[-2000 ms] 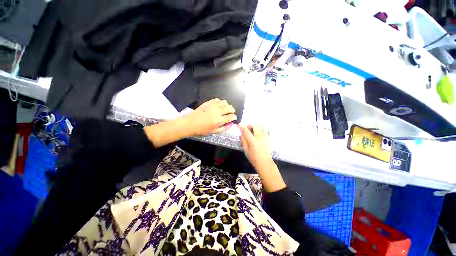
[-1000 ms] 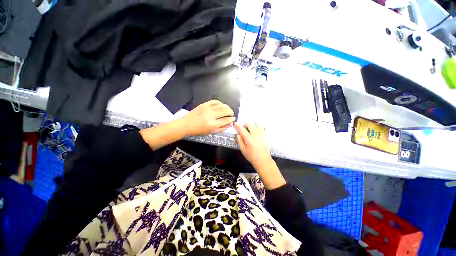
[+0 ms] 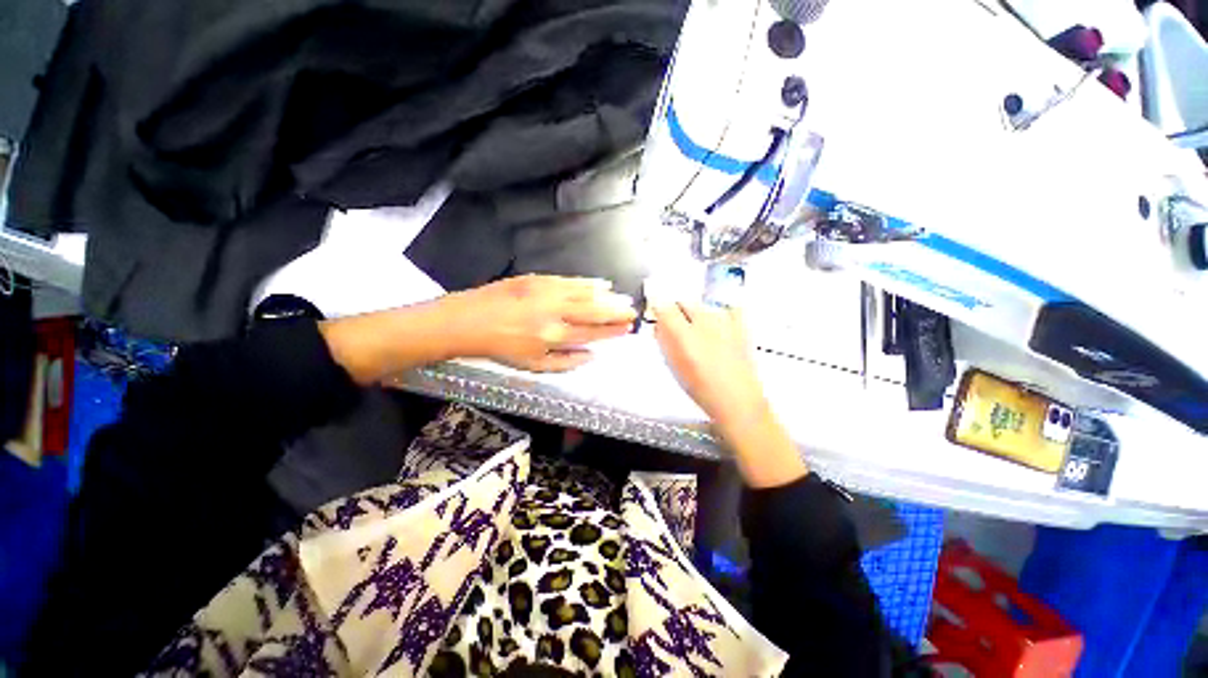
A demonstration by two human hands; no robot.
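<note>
A large dark grey-black cloth (image 3: 199,252) lies in folds on the table left of the white sewing machine (image 3: 914,146). Part of it (image 3: 464,241) reaches toward the machine's left end. My left hand (image 3: 537,322) pinches a small dark edge of the fabric (image 3: 643,313) at its fingertips, just in front of the needle area. My right hand (image 3: 709,358) is close beside it on the right, fingers bent down near the same edge. Its fingertips are overexposed, so I cannot tell whether they grip. The presser foot and needle are lost in glare.
Thin metal tweezers (image 3: 868,334) and a black tool (image 3: 929,360) lie right of my hands. Further right are a yellow-gold phone (image 3: 1009,419) and a small dark box (image 3: 1088,454). A printed scale (image 3: 570,413) runs along the table's front edge. A red crate (image 3: 1000,623) stands below right.
The view has moved closer to the machine. Both hands have moved up from the table's front edge to near the needle area, with the dark edge at the left fingertips.
</note>
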